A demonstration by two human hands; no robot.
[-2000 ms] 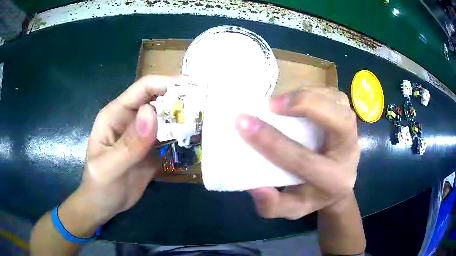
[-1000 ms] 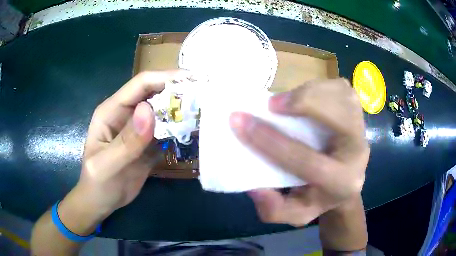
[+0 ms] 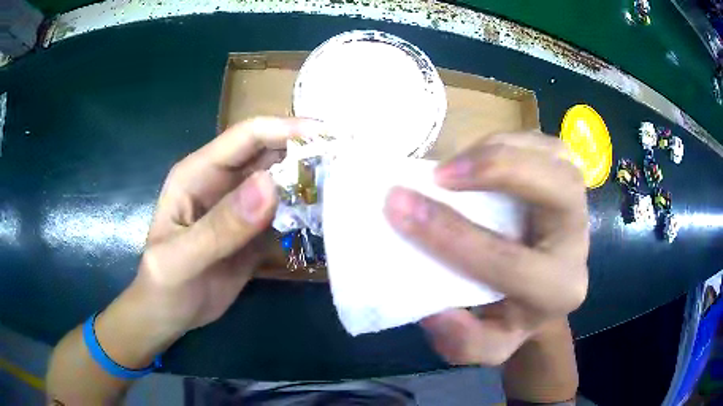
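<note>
My left hand holds a white plastic housing between thumb and fingers, with brass-coloured metal inside. Part of a circuit board assembly with small dark and blue parts and thin leads shows below it. My right hand grips a large plain white pad or applicator, blurred, with its left edge against or just in front of the housing. It hides the housing's right side; whether they touch I cannot tell. Behind is a round tub with a bright white top and silvery rim.
The tub stands in a shallow cardboard tray on the dark shiny worktop. A yellow disc and several small assemblies lie at right. A worn pale rail runs behind, with a green surface beyond it.
My left hand and the housing have moved slightly right. The white pad has tilted, its lower edge now lower. Another small assembly shows on the green surface at top right.
</note>
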